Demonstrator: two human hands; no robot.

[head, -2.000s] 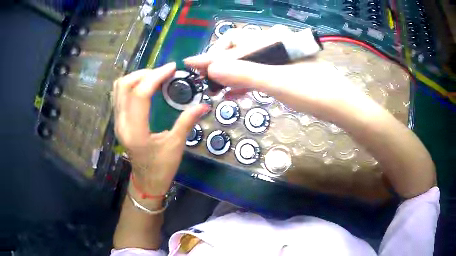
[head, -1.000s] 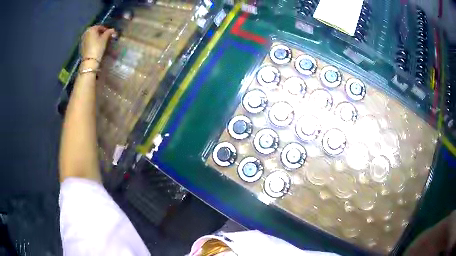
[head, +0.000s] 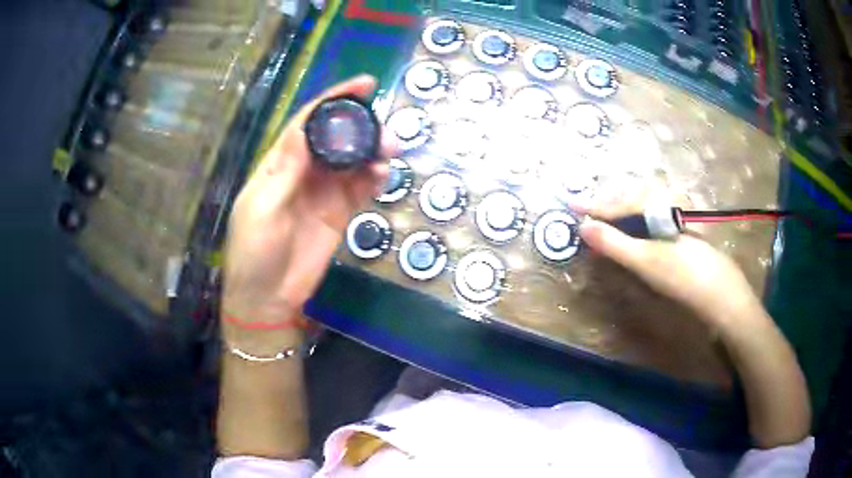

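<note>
My left hand (head: 294, 201) holds up a round black lens unit (head: 343, 133) by its sides, its glassy dark pinkish centre showing, left of the tray. My right hand (head: 668, 266) holds a thick black pen-like wired tool (head: 631, 225) with a pale rear collar. Its fingertips are at the right side of a lens unit (head: 559, 234) set in the clear round-pocket tray (head: 654, 327); whether they touch it I cannot tell. Several more units, white rings with dark or bluish centres, sit in rows in the tray. Glare hides the tray's middle.
A supply tray (head: 140, 187) with long brownish channels lies at left, black units along its outer edge. Red and black wires (head: 733, 216) run right from the tool. Yellow, blue and red tape marks the green mat. Trays of small black parts (head: 702, 37) lie at the far side.
My left hand has come back from the supply tray and now holds a black lens unit. My right hand has come in over the tray with the wired tool. The view has shifted.
</note>
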